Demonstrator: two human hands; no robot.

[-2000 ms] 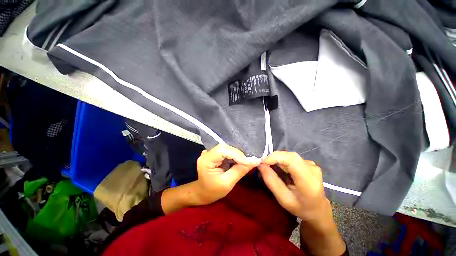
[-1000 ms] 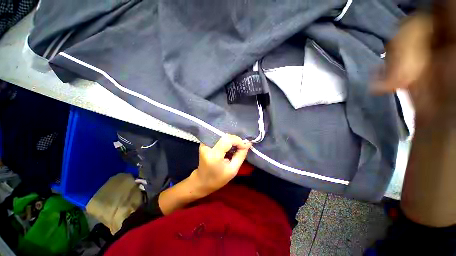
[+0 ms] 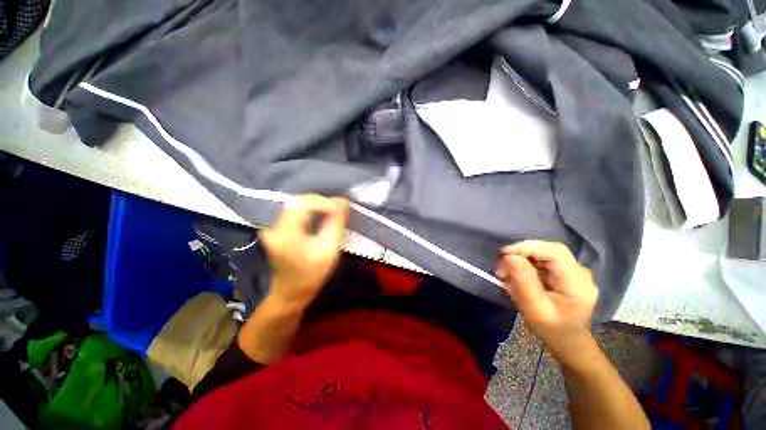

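A dark grey garment (image 3: 319,101) lies over the table, with a white binding line (image 3: 420,243) along its near hem. My left hand (image 3: 306,239) is blurred and pinches the hem near the middle. My right hand (image 3: 546,281) pinches the hem further right, and the hem runs between the two. A dark label (image 3: 382,128), blurred, lies inside the garment. A pale angular flap (image 3: 504,134) is right of it. I cannot make out a needle or thread.
The pale table (image 3: 663,281) shows its edge below the garment. A white cuff-like band (image 3: 684,168) and a dark phone-like item (image 3: 758,151) are at right. A blue bin (image 3: 134,269), beige cloth (image 3: 197,336) and green bag (image 3: 97,378) are below left.
My right hand has come back from the upper right to the hem at right. My left hand has moved left along the hem. The hem is now stretched between them, and the seam and label have shifted left.
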